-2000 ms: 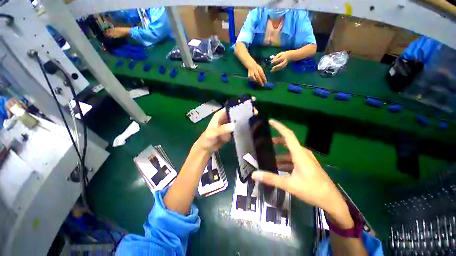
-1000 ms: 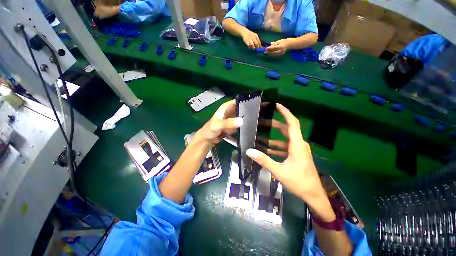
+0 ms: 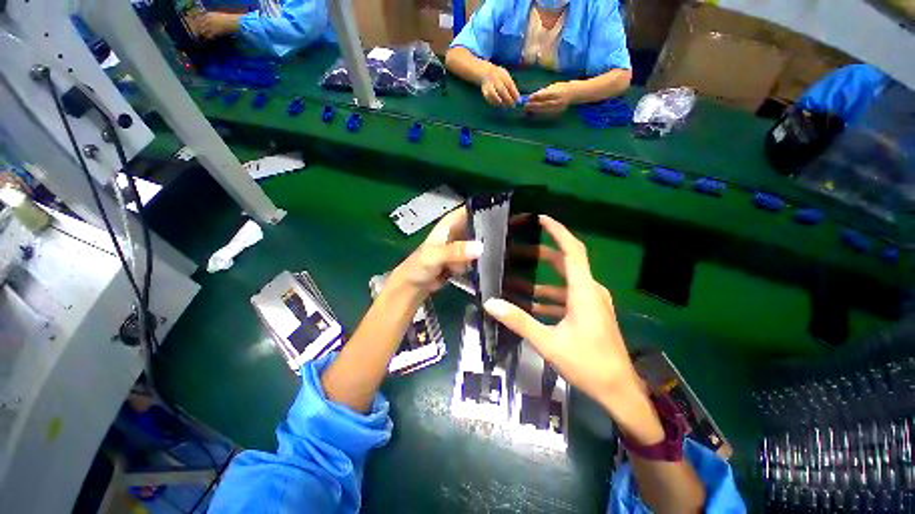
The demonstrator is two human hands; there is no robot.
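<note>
My left hand (image 3: 438,263) grips a phone middle frame (image 3: 492,251), silvery-white face with a dark edge, held upright above the bench. My right hand (image 3: 577,311) holds a glossy black display assembly (image 3: 521,263) close beside it, the two slabs at a narrow angle. Whether their lower edges touch is hard to tell. Stacks of display assemblies with black and orange flex cables lie before me: one at the left (image 3: 298,319), one partly behind my left wrist (image 3: 422,339), a pair below the held parts (image 3: 539,402) and one by my right wrist (image 3: 714,434).
A green conveyor belt (image 3: 592,191) runs across, with blue parts (image 3: 614,167) in a row. A person in blue (image 3: 542,50) works opposite. A white frame part (image 3: 426,209), a crumpled white item (image 3: 236,247), a metal post (image 3: 216,151) and blister trays (image 3: 838,432) surround the bench.
The two slabs have come closer together and turned more edge-on to me. Both hands have kept their hold. The blue parts have shifted along the belt, and the person opposite has drawn both hands together.
</note>
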